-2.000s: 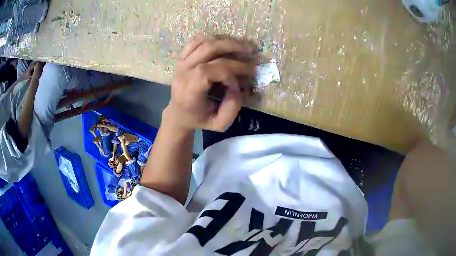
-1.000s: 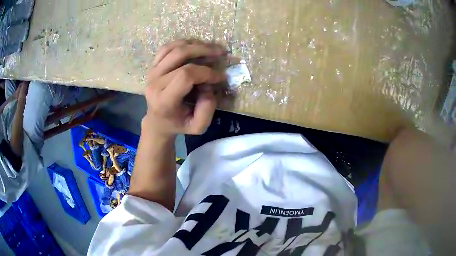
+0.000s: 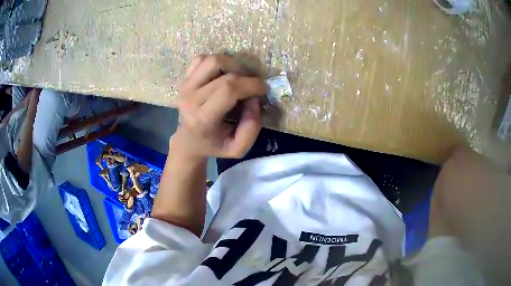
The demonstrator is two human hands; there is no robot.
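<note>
My left hand (image 3: 218, 106) is over the front edge of the tan bench (image 3: 358, 72), fingers curled in and thumb below them. A dark gap shows between fingers and thumb; whether anything small is held is hidden. A small white scrap (image 3: 280, 88) lies on the bench just right of the fingertips. My right forearm shows blurred at the right edge; the right hand is not visible.
Grey pieces (image 3: 19, 28) lie at the bench's far left. A white rounded object (image 3: 456, 4) is cut off at top right. Blue crates (image 3: 126, 184) with brown-and-blue parts stand on the floor. Another person's arm and legs (image 3: 47, 120) show at left.
The view has shifted, moving the bench and scrap within the picture. My left hand stays curled beside the scrap, its fingers slightly changed. The white object at top right is now more cut off.
</note>
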